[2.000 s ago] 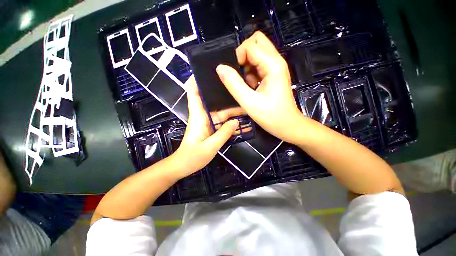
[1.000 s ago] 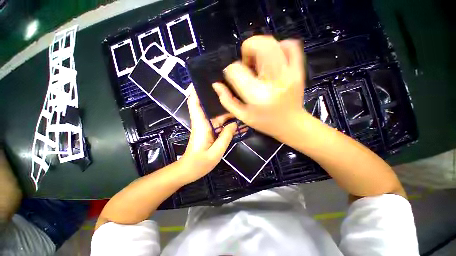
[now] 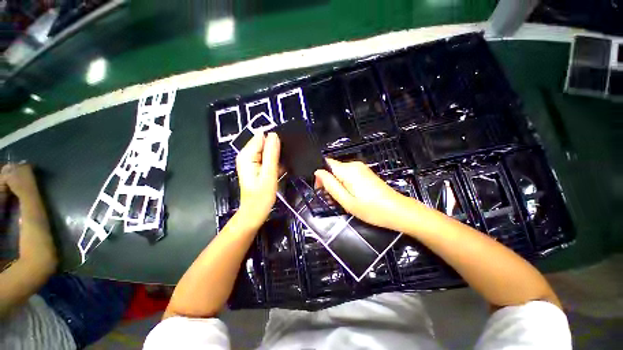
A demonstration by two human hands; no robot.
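Observation:
A thin matt black display module (image 3: 299,147) is held between my two hands above the tray. My left hand (image 3: 259,174) grips its left edge between thumb and fingers. My right hand (image 3: 352,190) is at its lower right, with the fingertips at its edge. A die-cut adhesive sheet (image 3: 355,251) of black rectangles with white lines lies slantwise across the tray under my hands, which partly hide it. The black blister tray (image 3: 437,147) has rows of pockets. Three modules with white outlines (image 3: 292,108) are in its upper left pockets.
White ladder-like empty sheets (image 3: 136,164) with dark scraps lie on the green bench at left. A pale rail (image 3: 300,60) runs behind the tray. Another dark sheet (image 3: 589,67) is at far right. Another person's arm (image 3: 31,219) is at far left.
The view has shifted, showing more of the rail and bench behind. My left hand has moved from under the module to its left edge. My right hand has moved down off its face to the lower right edge.

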